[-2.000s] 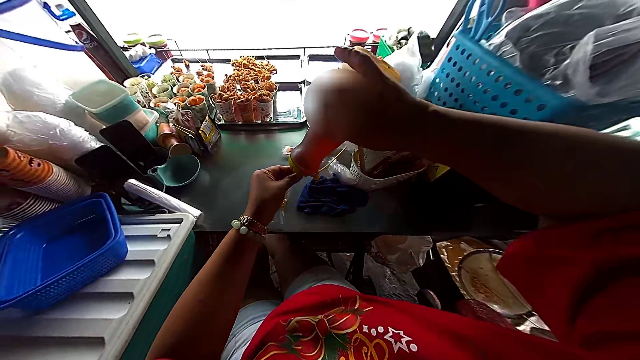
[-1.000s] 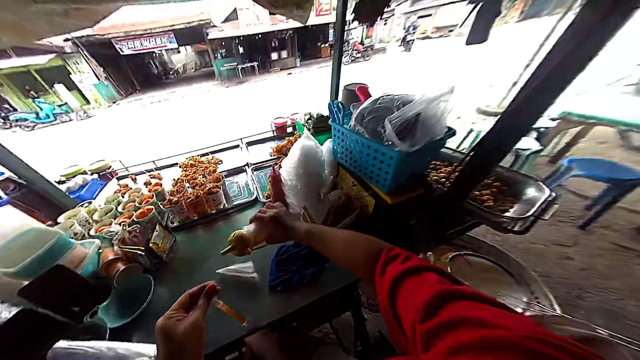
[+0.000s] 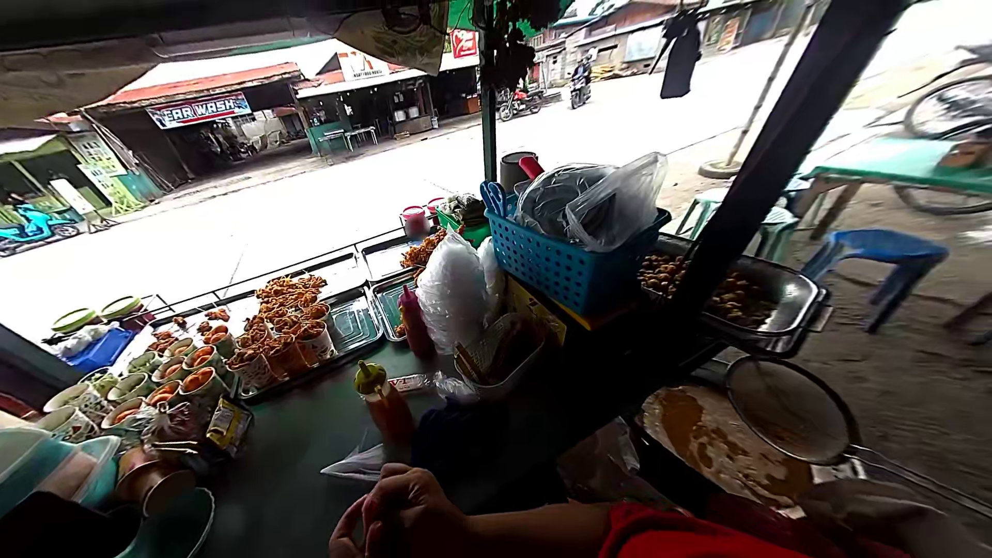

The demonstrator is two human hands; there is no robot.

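My right hand (image 3: 422,513) is at the bottom centre, its fingers bent; whether anything is inside them cannot be seen. Fingers that appear to be my left hand (image 3: 346,535) touch it from the left, mostly cut off or hidden. Just beyond stands a squeeze bottle of orange-brown sauce (image 3: 390,415) with a yellow-green cap, touched by neither hand. A small clear plastic bag (image 3: 358,465) lies left of its base. Farther back are a red squeeze bottle (image 3: 416,324) and a stack of clear plastic bags (image 3: 451,291). Dark blue cloth (image 3: 449,434) lies right of the sauce bottle.
Paper cups of food (image 3: 203,381) and fried snacks (image 3: 291,298) fill a tray at the left. A blue plastic basket (image 3: 573,260) stands back right, near a dark post (image 3: 775,155). A round wire strainer (image 3: 790,411) rests over a pan of oil (image 3: 713,442) at the lower right.
The sauce bottle, tilted in my right hand in both earlier frames, now stands released on the counter. My right hand has come down beside my left. The view has swung right and up since the first frame.
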